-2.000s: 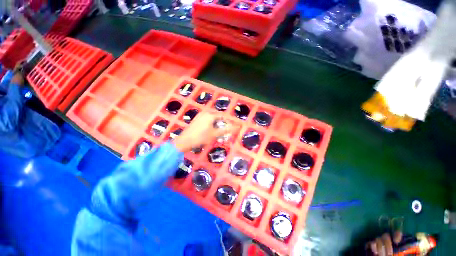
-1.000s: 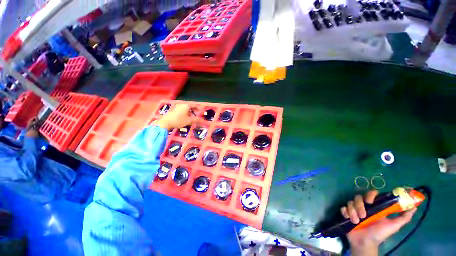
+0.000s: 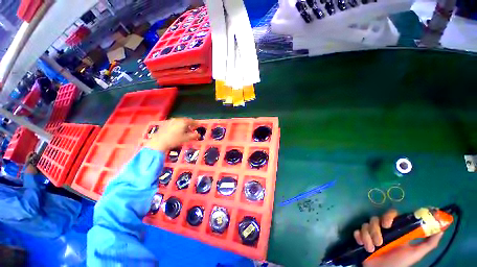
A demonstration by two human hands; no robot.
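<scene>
My left hand (image 3: 170,134) is over the back row of a red compartment tray (image 3: 273,167), its fingertips at a dark round unit (image 3: 199,133). Whether they grip it is not clear. Most visible pockets hold round black or silvery units; one back-row pocket (image 3: 239,131) is bare. My right hand (image 3: 372,235), at the lower right, is closed around a black-and-orange electric screwdriver (image 3: 402,233). Its tip points left, close to the mat.
Small dark specks (image 3: 308,205) lie by a blue stick (image 3: 308,193). Yellow rings (image 3: 376,196) and a tape roll (image 3: 403,166) are behind the screwdriver. White strips (image 3: 235,52) hang beyond the tray. Empty red trays (image 3: 123,128), stacked trays (image 3: 180,73) and another person's blue sleeve (image 3: 39,201) are left.
The view has swung right and the trays now sit farther left. My left hand has moved from mid-tray to the back row. The screwdriver in my right hand has come more fully into view.
</scene>
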